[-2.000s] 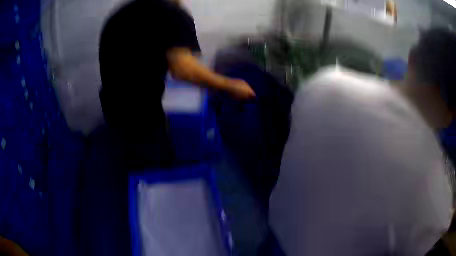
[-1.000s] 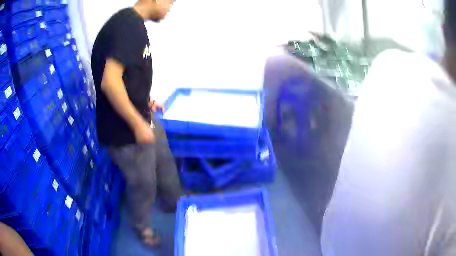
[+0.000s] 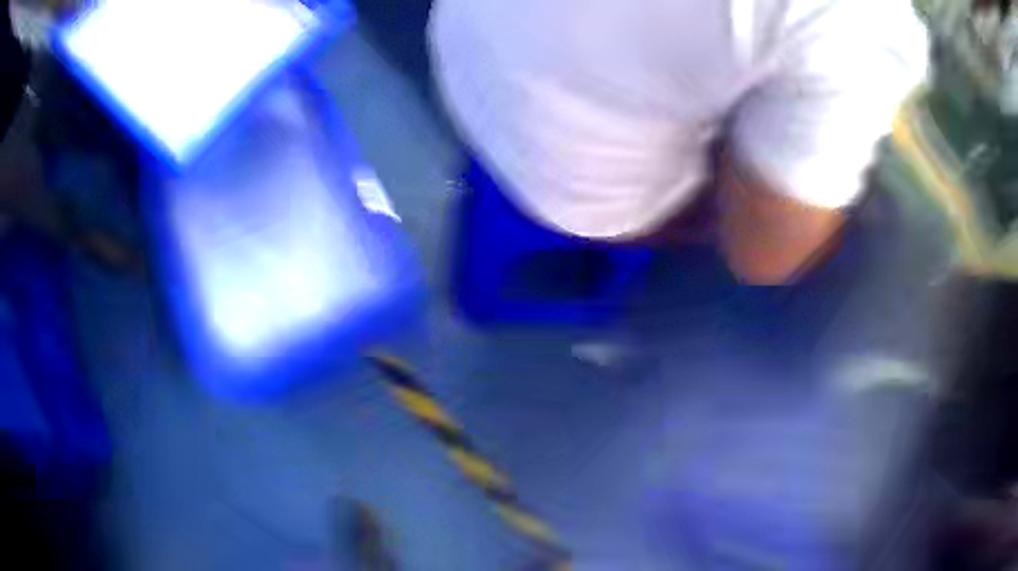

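No hand of mine can be made out in the head view, which is strongly blurred. Nearest in front of me is a blue plastic crate (image 3: 274, 240) with a whitish inside, on the floor at the left. A second blue-rimmed crate with a bright white top (image 3: 184, 67) stands at its upper end, overlapping it in view. What the white stuff is cannot be told.
A seated person in a white shirt (image 3: 603, 123) is at the top centre on a blue stool (image 3: 547, 262). Yellow-black tape (image 3: 458, 446) crosses the blue floor. A blurred bluish shape (image 3: 759, 480) is at the lower right. A green surface with a pale edge (image 3: 943, 178) is at the right.
The view has swung down and to the right. The standing person in black and the tall crate stacks have largely left the picture; floor, tape and stool now show.
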